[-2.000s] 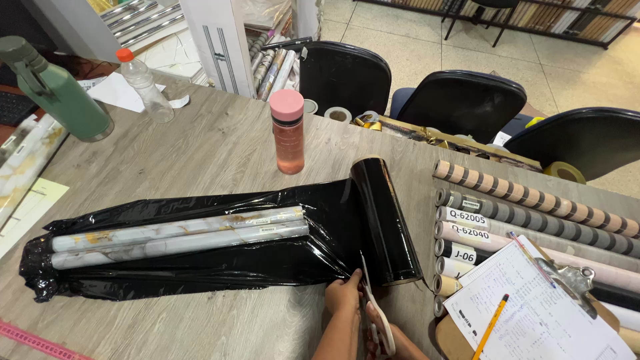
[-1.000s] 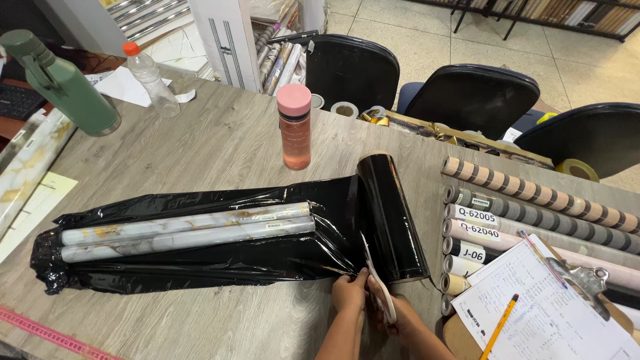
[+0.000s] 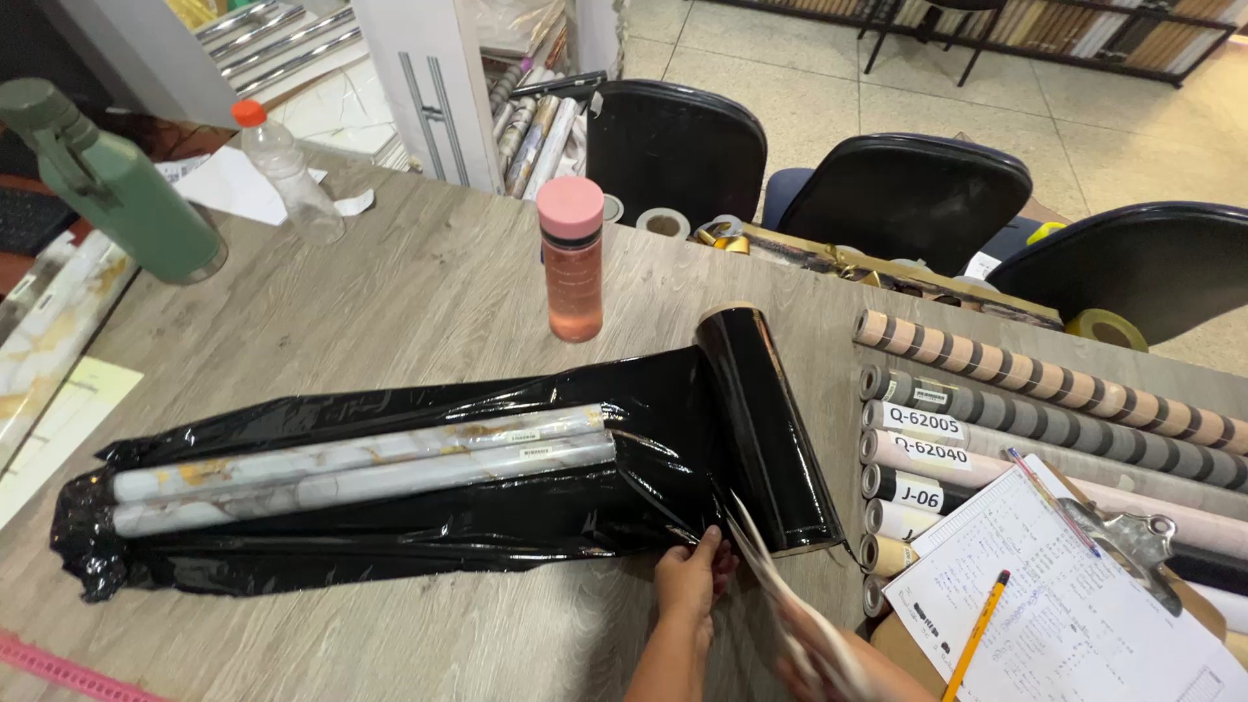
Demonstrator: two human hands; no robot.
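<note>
My left hand [image 3: 690,575] pinches the near edge of a sheet of black stretch film [image 3: 546,531]. My right hand [image 3: 814,648], partly blurred, holds a pair of scissors [image 3: 765,561], whose blades point up at the film beside the black film roll [image 3: 765,429]. The sheet runs left from that roll, which lies tilted on the table. Two marble-patterned rolls [image 3: 361,473] in clear wrap lie side by side on the film, and its far left end is bunched up.
A pink-lidded bottle [image 3: 572,263] stands behind the film. Patterned rolls [image 3: 1033,390] and a clipboard [image 3: 1170,595] with a pencil [image 3: 978,634] lie at right. Left are a green flask [image 3: 122,185], a plastic bottle [image 3: 292,180] and a pink measuring tape [image 3: 68,673]. Black chairs [image 3: 678,146] stand beyond.
My right hand and the scissors have shifted a little toward the near right. My left hand stays at the film's near edge.
</note>
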